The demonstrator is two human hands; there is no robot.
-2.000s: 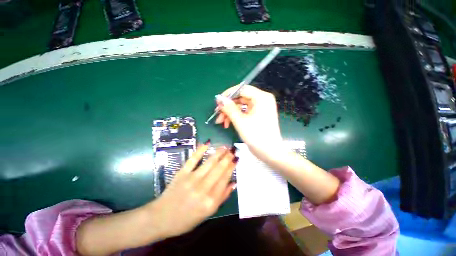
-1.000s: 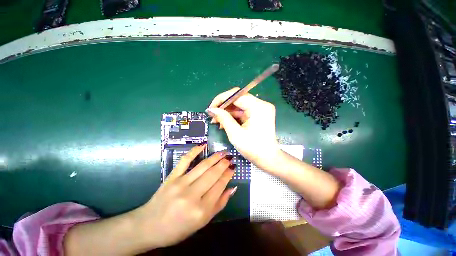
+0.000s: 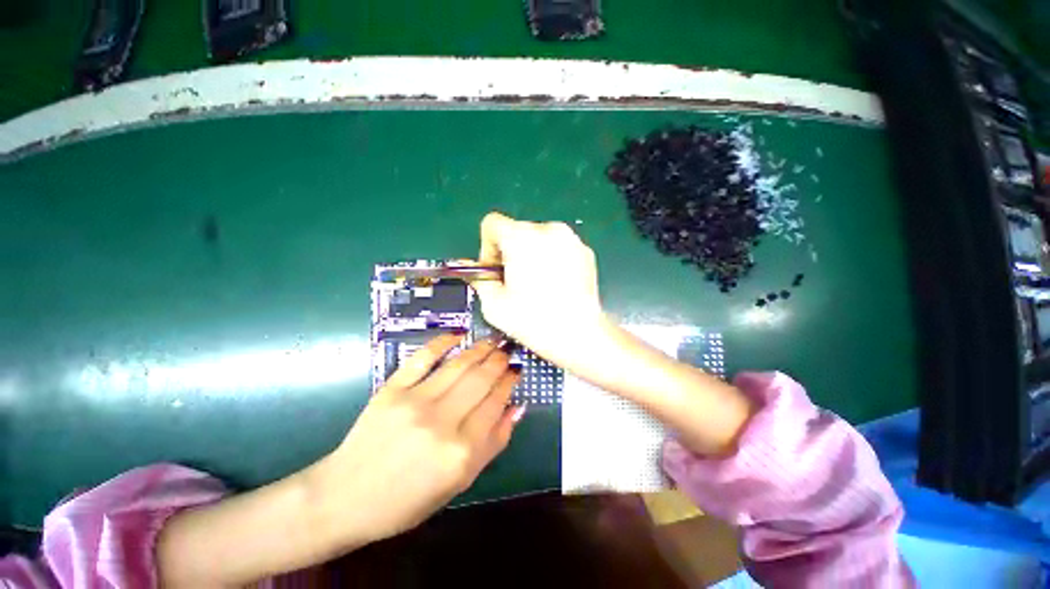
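Observation:
An open phone assembly (image 3: 428,301) lies upright in front of me, its board end away from me. My left hand (image 3: 432,443) lies flat over its lower right part, fingers on the phone edge and on the adhesive dot sheet (image 3: 539,380). My right hand (image 3: 539,282) is closed around the tweezers (image 3: 466,272), which lie nearly level across the top of the phone's board. Their far end is hidden in the hand. A white paper (image 3: 610,443) covers part of the dot sheet under my right forearm.
A heap of small black parts (image 3: 691,196) lies right of centre, with pale bits (image 3: 778,196) beside it. A white worn rail (image 3: 461,86) crosses behind, with phones (image 3: 245,23) beyond it. A long black foam tray (image 3: 956,288) holds phones at the right.
My right hand has turned over into a fist, and the tweezers have swung from slanting up right to level over the board. My left hand stays on the phone. The whole view shifts slightly.

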